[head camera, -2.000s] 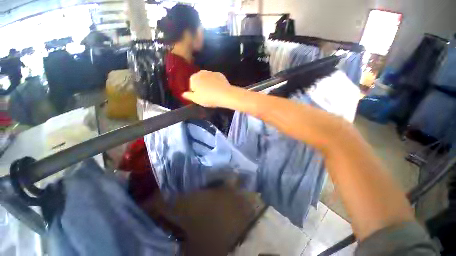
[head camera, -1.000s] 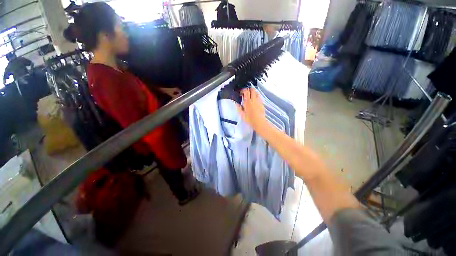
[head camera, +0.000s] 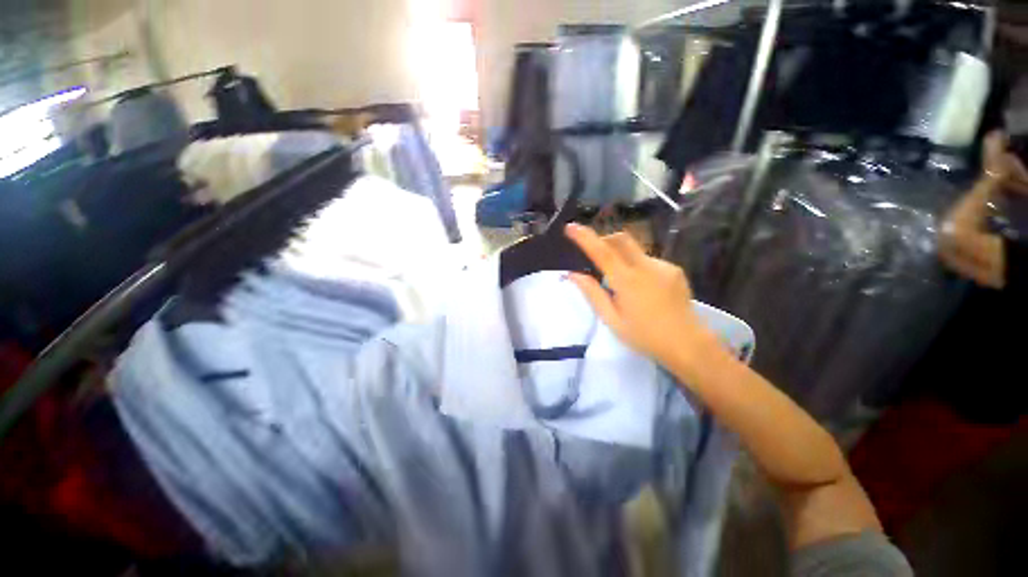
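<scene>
A light-blue dress shirt with a dark strip inside its neck hangs upright on a black clothes hanger in front of me. My right hand reaches in from the right and grips this hanger just below its hook. The hook is free of any rail. The shirt's lower part is blurred and cut off by the bottom edge. My left hand is out of the picture. More light-blue shirts and white ones hang close together on the garment rail at left.
Garments in shiny clear film hang at right, beside a thin upright metal pole. Another person's arm is at the far right edge. Dark and blue garments hang on racks at the back. A blue bundle lies behind the hanger.
The view has swung right. My right hand has moved from the shirts on the rail and now holds one light-blue shirt by its hanger, off the rail and closer to me.
</scene>
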